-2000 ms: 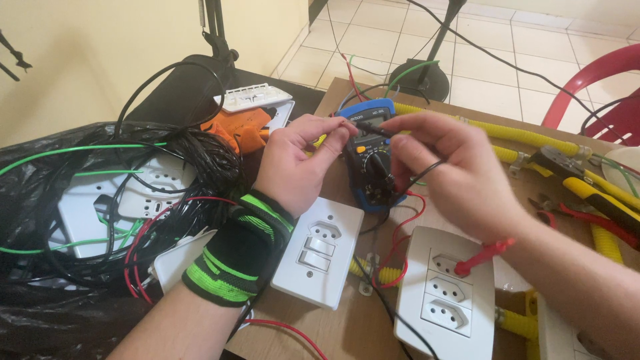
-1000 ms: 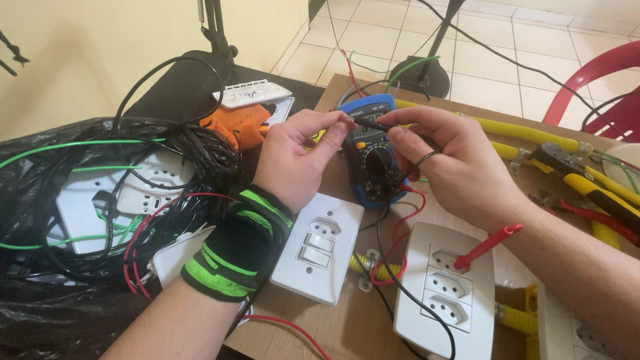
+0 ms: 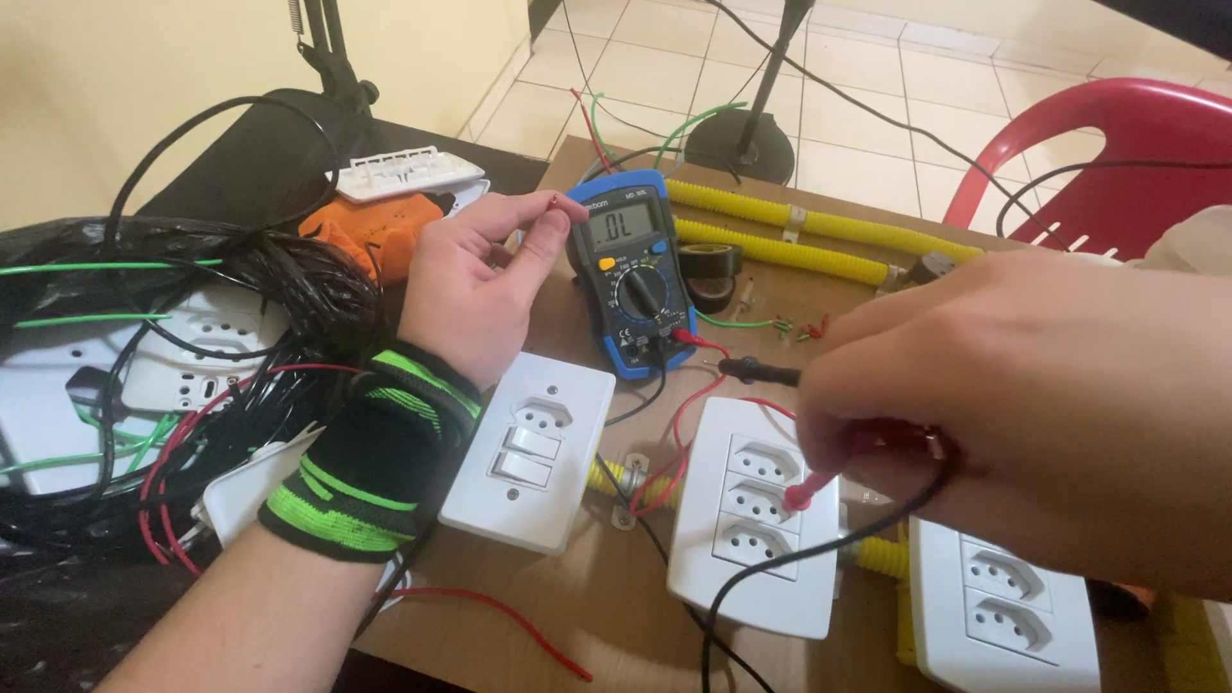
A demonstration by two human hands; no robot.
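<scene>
My left hand (image 3: 481, 279), in a black and green wrist wrap, pinches a tiny reddish piece (image 3: 554, 200) between thumb and forefinger, beside a blue and black digital multimeter (image 3: 635, 269). The meter's display reads OL. My right hand (image 3: 962, 395) holds a black test probe (image 3: 765, 372), its metal tip pointing left. Its fingers are also on the red test probe (image 3: 818, 478), whose front end meets the middle socket of a white triple outlet plate (image 3: 703, 539). The grip on the red probe is partly hidden. A white plate (image 3: 472, 491) with an outlet and two switches lies left.
Yellow corrugated conduit (image 3: 818, 226) is clamped to the wooden board. Another outlet plate (image 3: 1049, 635) sits lower right. Black tape rolls (image 3: 710, 262) lie beside the meter. A black bag (image 3: 38, 568) with loose wires and outlet parts is left; a red chair (image 3: 1145, 125) stands behind.
My hands have moved apart. The black probe, earlier between both hands in front of the meter, is now with my right hand, lower and to the right. My right hand has come to the red probe.
</scene>
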